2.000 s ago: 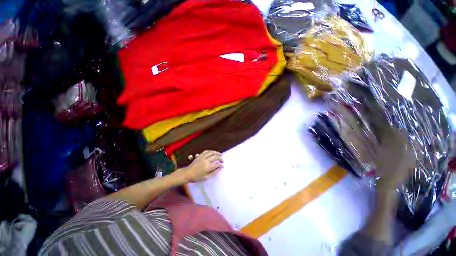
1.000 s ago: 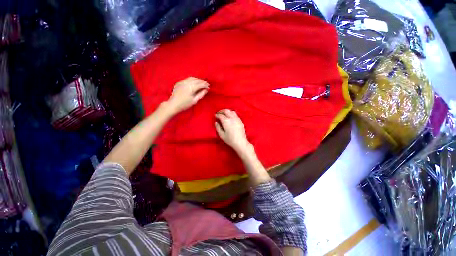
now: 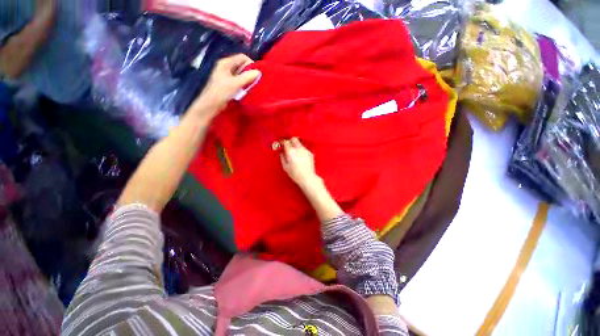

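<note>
A bright red garment (image 3: 368,157) lies spread in front of me, its left part bunched. My left hand (image 3: 230,82) grips its far-left edge, with a small white tag at the fingers. My right hand (image 3: 300,162) has its fingertips on the cloth near the middle, beside a small pale button (image 3: 276,146); the fingers look pinched on the cloth. A white neck label (image 3: 379,109) lies near the collar. A mustard garment (image 3: 449,82) shows under the red edge, and a dark brown garment (image 3: 454,177) below it.
A bagged mustard garment (image 3: 503,65) and bagged dark garments (image 3: 572,144) lie at the right. Glossy bagged goods (image 3: 421,26) lie beyond the red garment. The white table (image 3: 487,216) has an orange strip (image 3: 516,272). Another person's arm (image 3: 29,39) shows at upper left.
My left hand has moved outward to the red garment's far-left edge, and the cloth there is now pulled and bunched. My right hand stays near the middle. The camera view has shifted.
</note>
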